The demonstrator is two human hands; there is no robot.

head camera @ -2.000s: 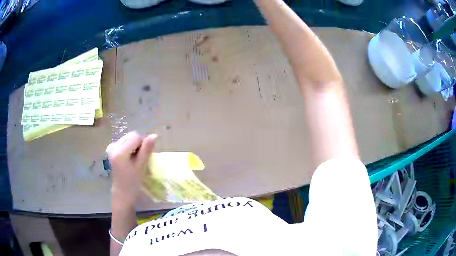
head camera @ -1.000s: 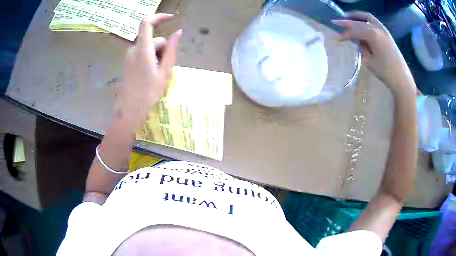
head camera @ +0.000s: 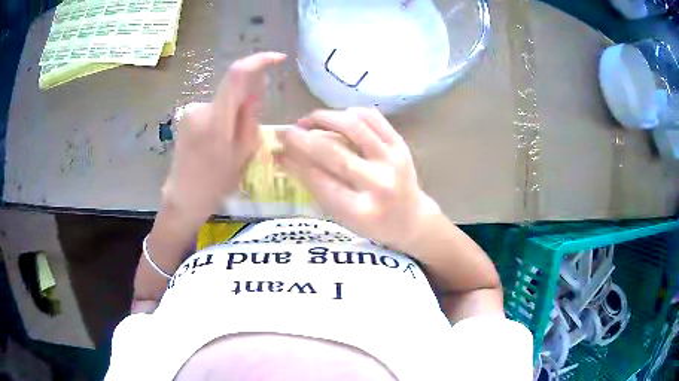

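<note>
The yellow label sheet is between my hands, close to my shirt, and blurred. My left hand holds its left side, with the index finger raised above it. My right hand is over the sheet's right side, fingertips at its upper edge; whether they grip it or a label is too blurred to tell. A white round housing with a dark U-shaped mark lies just beyond my right hand, cut off by the top edge. Its clear cover shows as a shiny rim on the right.
A stack of yellow label sheets lies at the table's upper left. More white housings with clear covers stand at the right. A green crate with white plastic parts is below right. A cardboard box is below left.
My right hand has let go of the housing and clear cover and come to the label sheet beside my left hand. The housing shows higher in view, turned, with its U-shaped mark visible.
</note>
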